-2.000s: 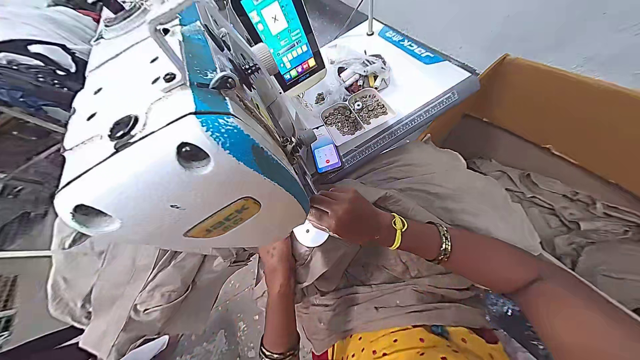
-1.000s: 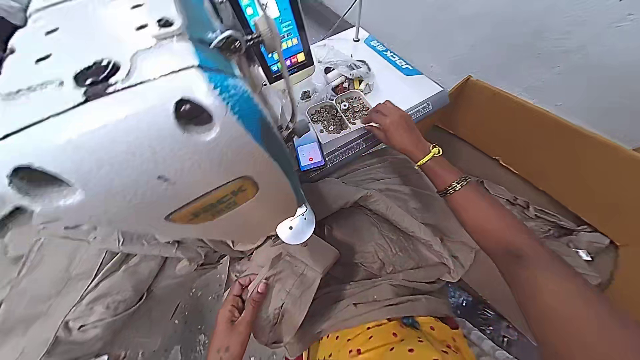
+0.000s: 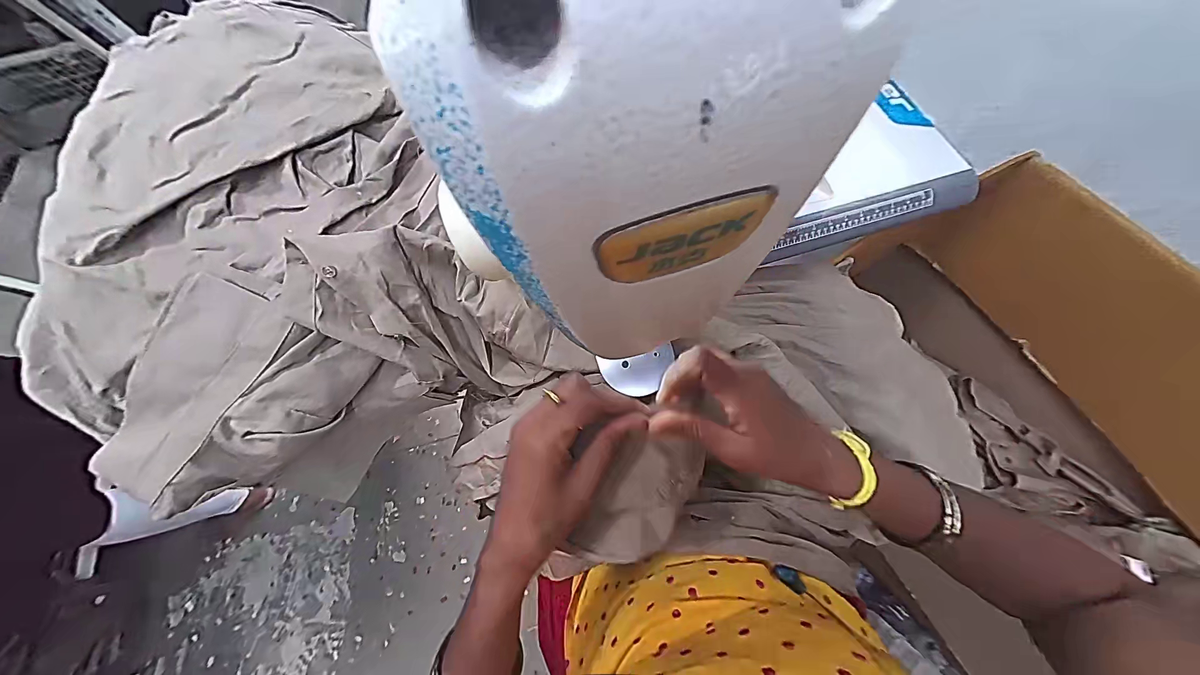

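The white and blue head of a Jack sewing machine [image 3: 637,141] fills the upper middle. Below its front edge shows a rounded metal plate [image 3: 639,371] with small holes. My left hand [image 3: 562,459], a ring on one finger, pinches a tan cloth garment [image 3: 637,497] just below that plate. Close beside it on the right, my right hand [image 3: 741,412] grips the same cloth between thumb and fingers. The fingertips of both hands nearly meet. Whether a small part sits between them cannot be seen. The needle area is hidden behind the machine head.
A large heap of tan garments [image 3: 234,234] hangs at the left of the machine. The white machine table [image 3: 900,169] with a ruler strip [image 3: 858,223] is at the upper right. A cardboard box [image 3: 1087,309] with dark cloth inside stands at the right.
My right hand has come back from the tray of small metal parts to the cloth beside my left hand. The view has shifted closer, so tray and screen are out of sight.
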